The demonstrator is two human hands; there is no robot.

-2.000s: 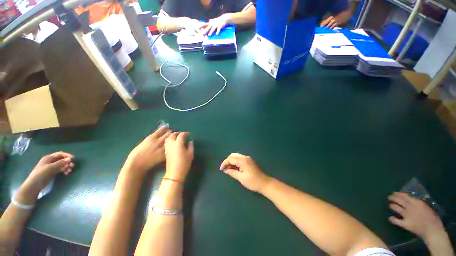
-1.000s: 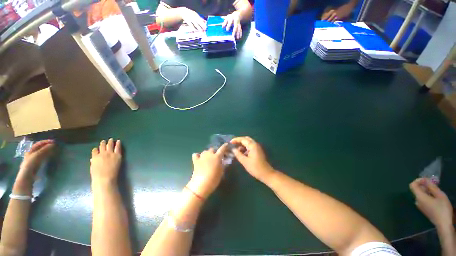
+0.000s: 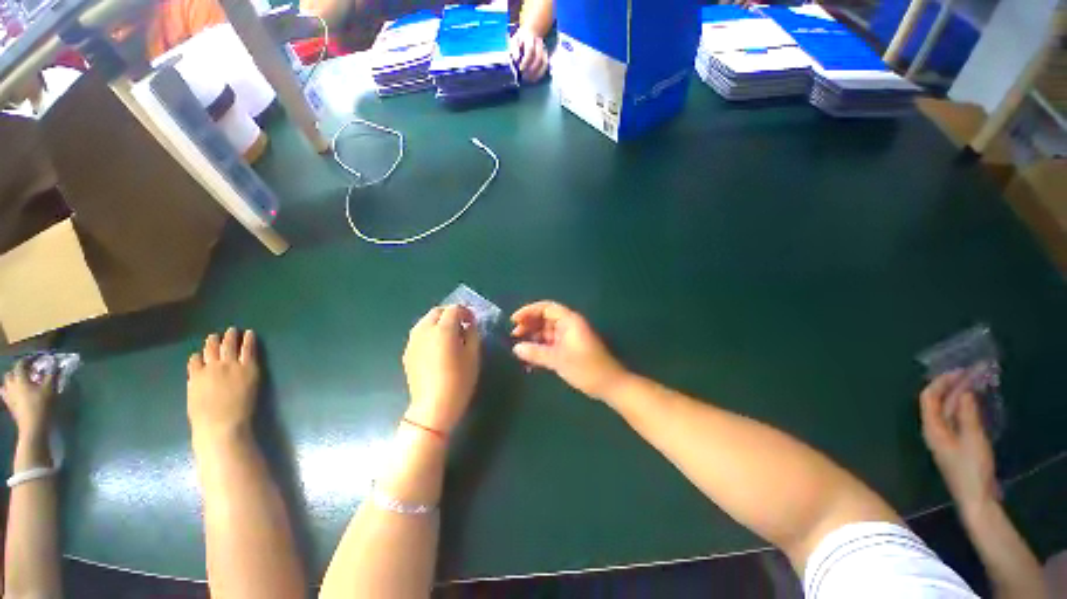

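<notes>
A small clear zip-lock bag (image 3: pixel 473 304) lies at the middle of the green table. My left hand (image 3: pixel 442 365), with a red string and pale bracelet, grips its near edge, and my fingers hide part of it. My right hand (image 3: pixel 570 349) is just right of the bag, apart from it, with thumb and fingers curled towards it. Tiny dark bits show by its fingertips; I cannot tell whether it holds them. The bag's contents are too small to make out.
A neighbour's hand (image 3: pixel 222 380) rests flat at left; another hand (image 3: pixel 28 392) holds a bag at far left. At right, a hand (image 3: pixel 959 427) holds a bag (image 3: pixel 965 351). Ahead are a white cable (image 3: pixel 404 241), blue carton (image 3: pixel 620 70), booklet stacks (image 3: pixel 474 53) and a brown box (image 3: pixel 140 199).
My left hand and the bag have moved left, away from my right hand, which no longer touches the bag. The neighbour's left-side hand has parted from mine since the first frame. The view has shifted slightly.
</notes>
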